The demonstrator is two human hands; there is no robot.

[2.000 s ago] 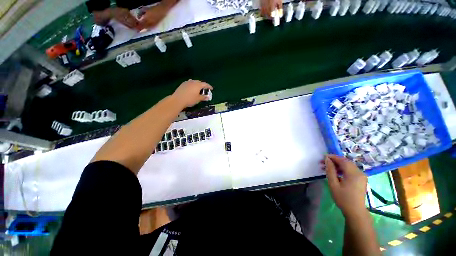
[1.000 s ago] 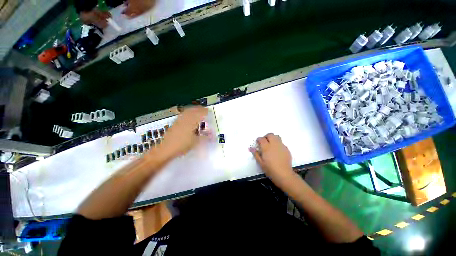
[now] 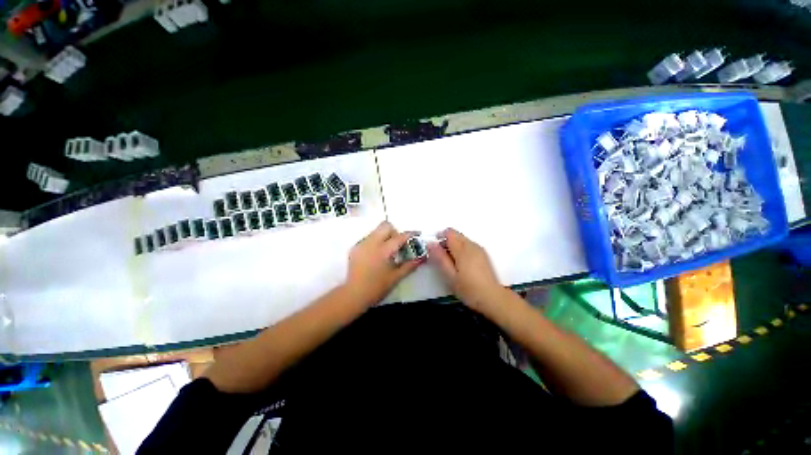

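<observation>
My left hand holds a white charger housing with its dark open end showing, above the front edge of the white bench. My right hand is just right of the housing, fingertips pinched close to it on a small white part, mostly hidden by the fingers. Two rows of charger housings stand on the bench to the left, dark open ends visible. The blue parts bin at the right holds a heap of small white parts.
The dark green conveyor belt runs beyond the bench, behind the grey edge rail. Grouped housings are on the belt at left, and white units with prongs at far right. An orange-brown box or stool stands below the bin.
My left hand has moved from the housing rows towards the bench front with a housing. My right hand has come beside it. The view has shifted, showing more housings at left.
</observation>
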